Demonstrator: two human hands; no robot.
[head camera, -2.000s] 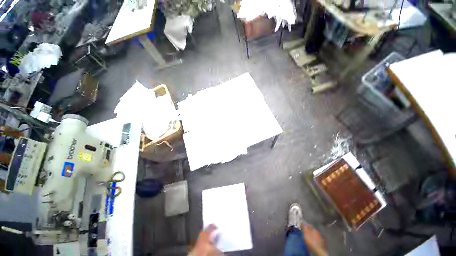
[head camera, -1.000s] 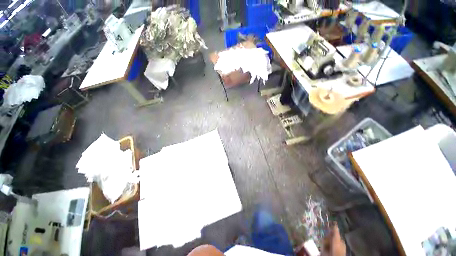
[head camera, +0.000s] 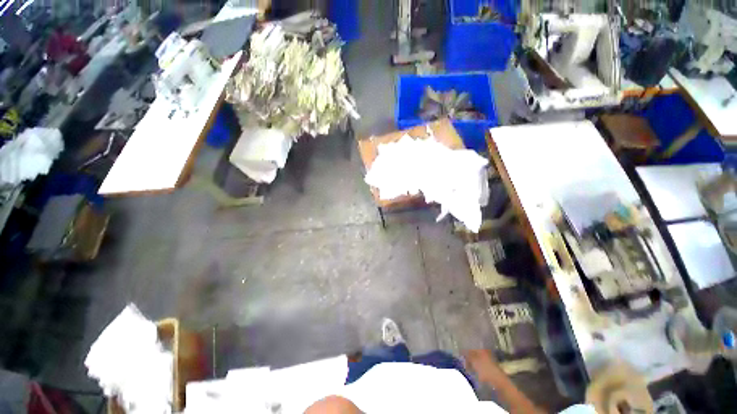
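Note:
A white cloth piece (head camera: 416, 390) lies or hangs across the bottom centre, in front of my dark blue trouser legs. My left hand (head camera: 333, 405) shows only as a blurred rounded patch cut off by the bottom edge, at the cloth's left side; its fingers and grip are hidden. My right hand (head camera: 485, 370) and forearm are blurred, at the cloth's right side; the fingers cannot be made out. Contact between the right hand and the cloth is unclear.
White pieces lie on a small table (head camera: 372, 154) ahead. A sewing table (head camera: 558, 162) stands right, another table (head camera: 153, 154) left beside a large cloth pile (head camera: 295, 81). Blue bins (head camera: 408, 97) stand behind. A basket (head camera: 168, 356) and white stack (head camera: 271, 386) are lower left. My shoe (head camera: 391, 331) is on the floor.
The view has moved forward past the machine and white stack, which slid down and left; the far table and bins are nearer. The white piece has come up between my hands.

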